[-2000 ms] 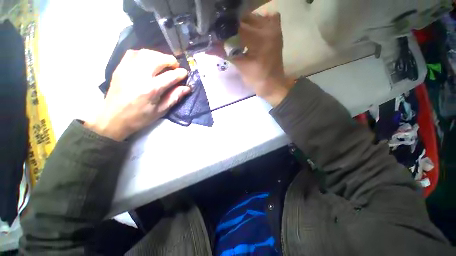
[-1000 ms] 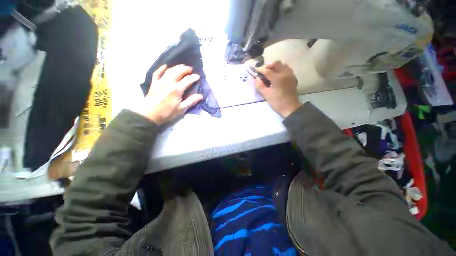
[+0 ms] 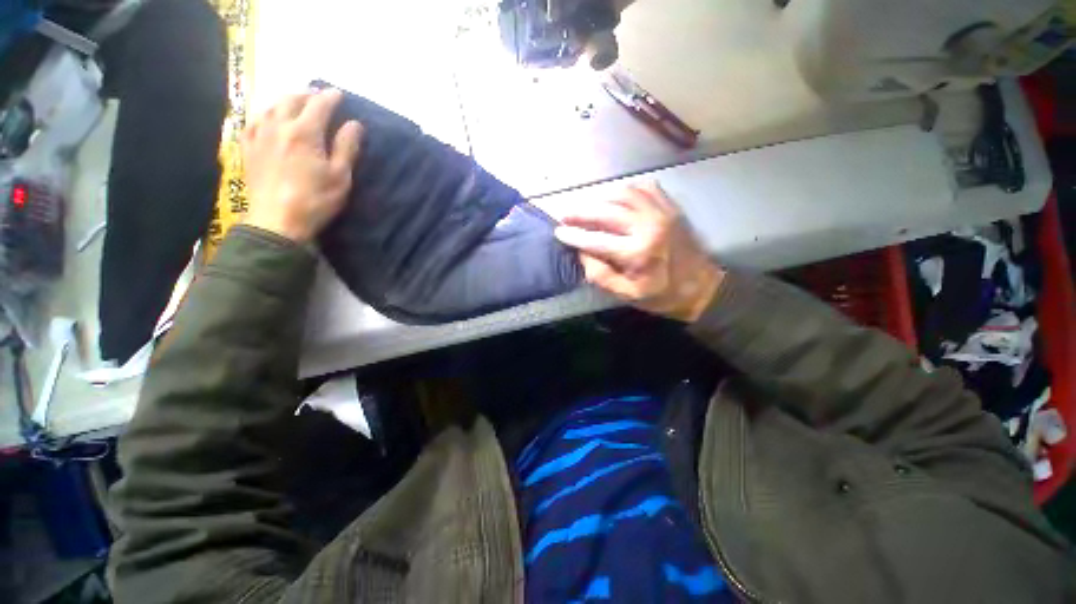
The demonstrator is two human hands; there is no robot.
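Observation:
A dark navy fabric piece (image 3: 431, 224) lies spread on the white table, its near edge reaching the table's front edge. My left hand (image 3: 295, 165) holds its upper left end, with the fingertips at the fabric's edge. My right hand (image 3: 643, 250) pinches its right end near the front edge. Thread snips (image 3: 651, 109) with a dark red handle and silver blades lie on the machine bed (image 3: 566, 148), apart from both hands. The sewing machine head (image 3: 561, 26) is at the top, dark and partly cut off; the needle cannot be made out.
Yellow tape (image 3: 236, 71) runs along the left of the table. A long black cut piece (image 3: 165, 177) lies beyond it, beside a clear plastic bag (image 3: 35, 218) with a red light. A red basket (image 3: 899, 309) of scraps stands below the table at right.
The fabric has moved toward me and is spread wider. My left hand has moved left to its far end. My right hand has put down the snips and taken the fabric's right end.

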